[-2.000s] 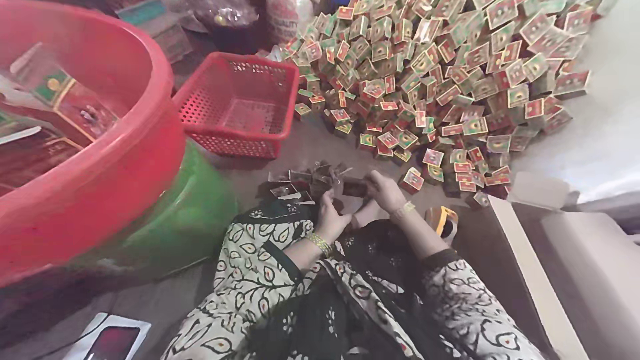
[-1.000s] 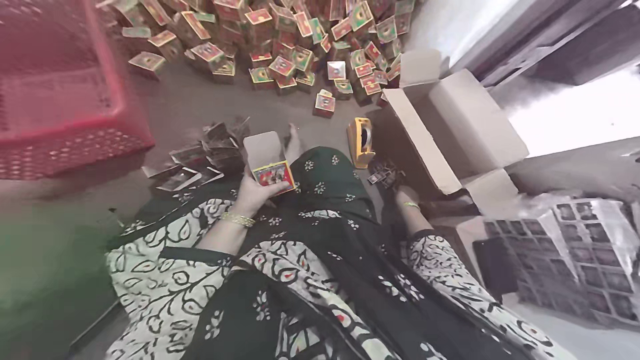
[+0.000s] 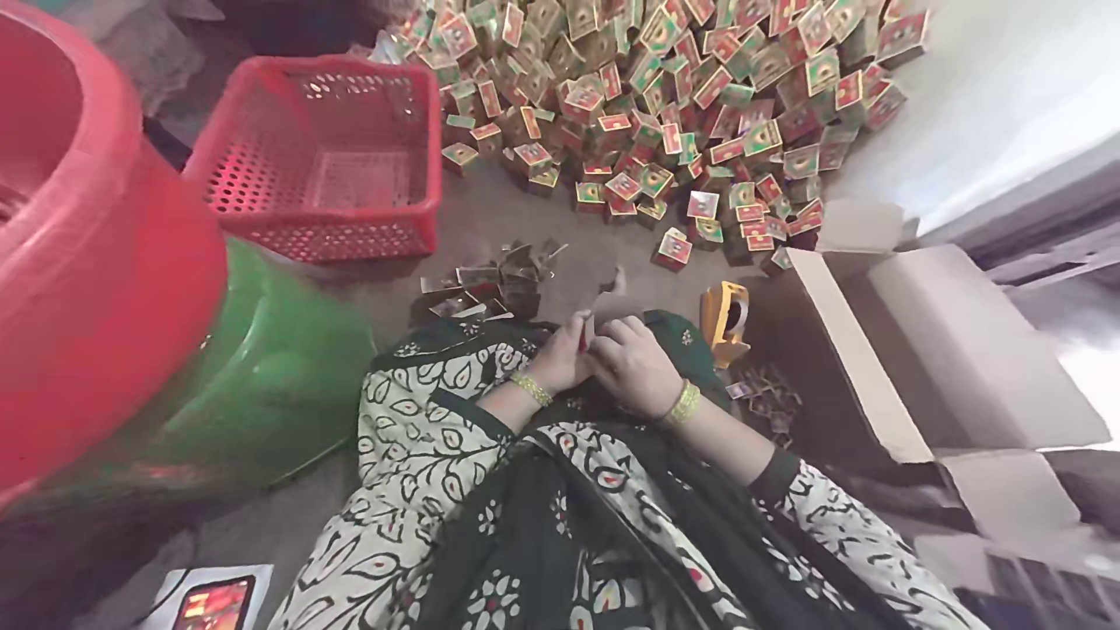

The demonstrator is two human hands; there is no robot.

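Over my lap, my left hand grips a small red cardboard box, whose pale flap stands up beyond the fingers. My right hand is against the box from the other side, fingers bent over it; they hide most of it. Just past my left knee lies a loose heap of small dark open boxes or sleeves. A yellow tape dispenser stands to the right of my knee, with a cluster of small dark pieces near it.
Many small red and green boxes are piled on the floor ahead. A red perforated plastic basket stands ahead left, beside large red and green tubs. An open cardboard carton is at right. A phone lies lower left.
My right hand has come from beside the small dark pieces at the right to the box in my left hand. The view has swung back left.
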